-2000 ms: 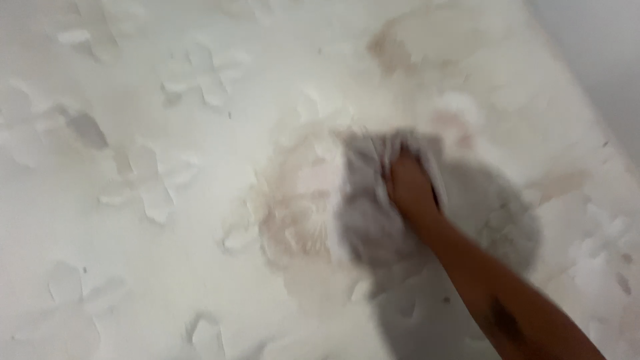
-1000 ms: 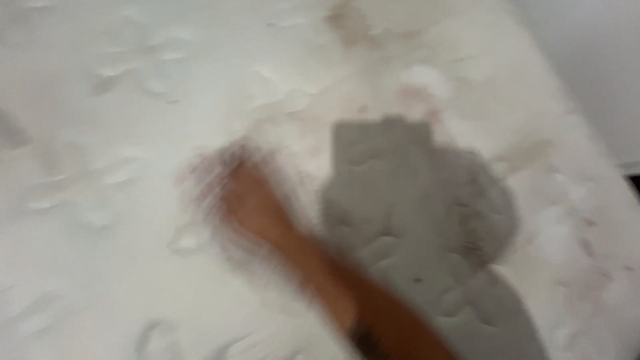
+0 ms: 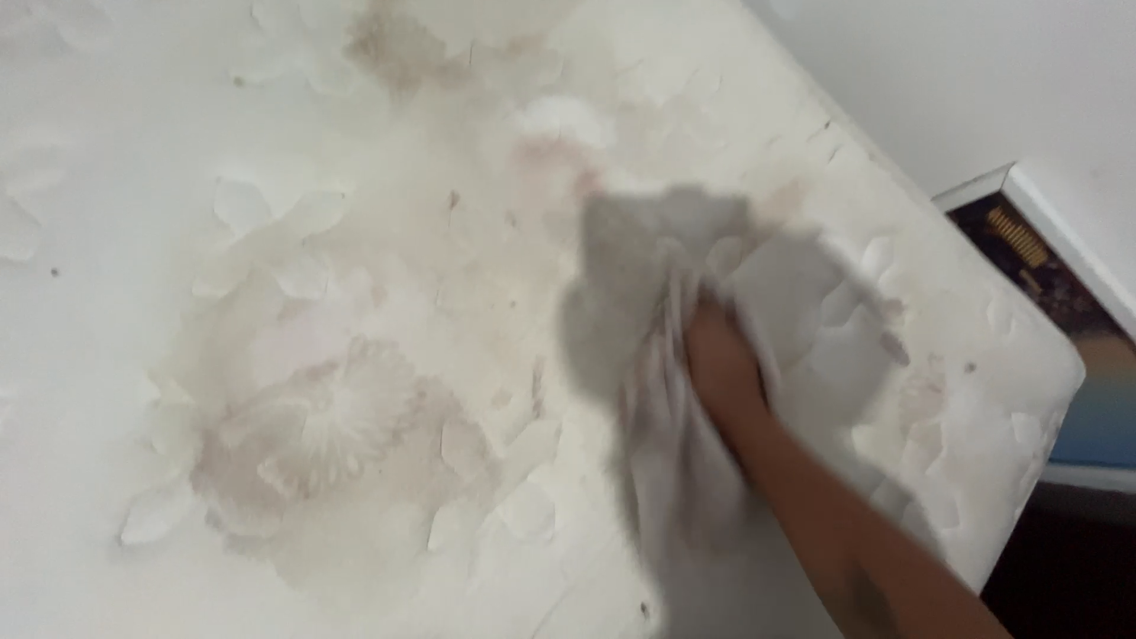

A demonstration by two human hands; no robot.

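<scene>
A pale quilted mattress with brown and pinkish stains fills most of the view. My right hand grips a bunched light grey-pink cloth against or just above the mattress, right of centre; blur hides the exact contact. Part of the cloth hangs down beside the wrist. The fingers are mostly hidden in its folds. A large brownish stain lies to the left of the hand, and another is at the top. My left hand is out of the picture.
The mattress edge runs diagonally down the right side to a rounded corner. Beyond it are a pale wall and a white-framed picture. A dark area is at the lower right. Shadows fall around my arm.
My right hand, a blur at the left of the shadow a second ago, is now over the shadowed area with the cloth. The view has shifted, bringing the framed picture in.
</scene>
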